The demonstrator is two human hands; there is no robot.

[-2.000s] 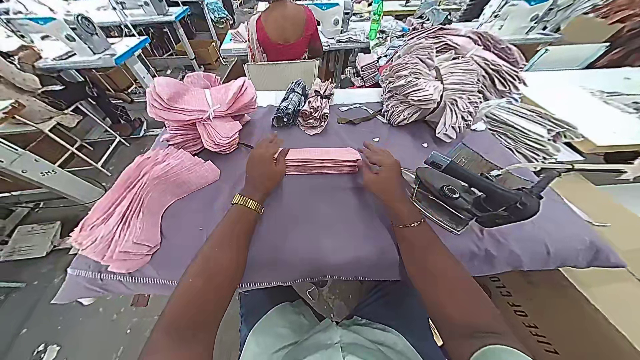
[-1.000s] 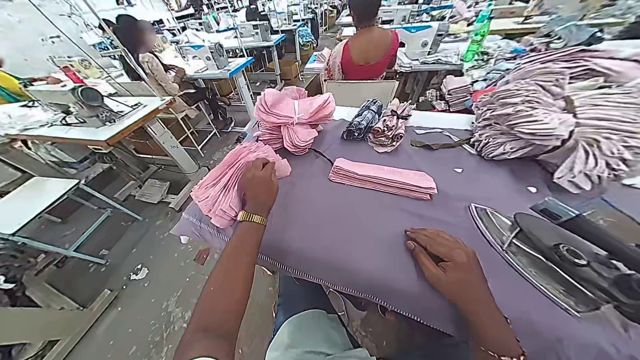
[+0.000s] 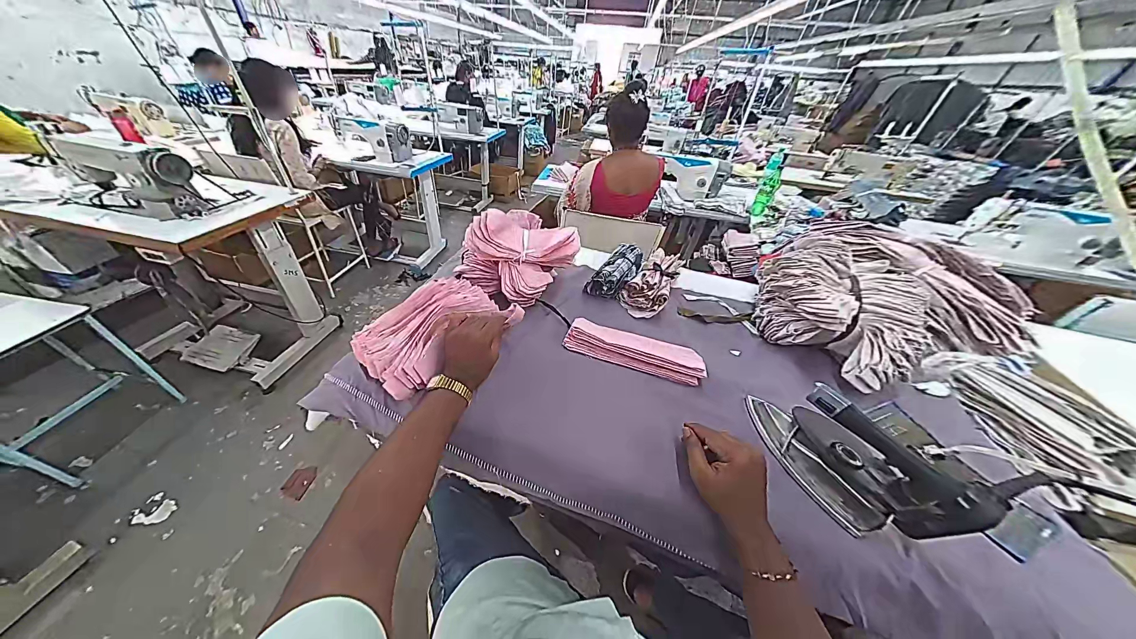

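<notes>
My left hand (image 3: 473,349) rests on the right side of a fanned stack of pink fabric pieces (image 3: 404,333) at the left of the padded table; whether its fingers grip a piece is unclear. My right hand (image 3: 723,466) is over the purple cover (image 3: 568,435), fingers curled, with nothing visible in it. Between and beyond both hands lies a flat, narrow stack of folded pink pieces (image 3: 635,351). An electric iron (image 3: 874,470) lies to the right of my right hand. Behind the fanned stack is a tied pink fabric bundle (image 3: 519,253).
Two small rolled patterned bundles (image 3: 614,271) sit at the table's far edge. A large tied bundle of striped fabric (image 3: 839,297) and more loose striped pieces (image 3: 1038,422) stand at the right. A person in a red top (image 3: 624,182) sits beyond the table; sewing machines (image 3: 377,138) stand around.
My hands were at both ends of the folded pink stack; they have moved apart, the left onto the fanned pieces, the right onto the table cover. The view has swung left.
</notes>
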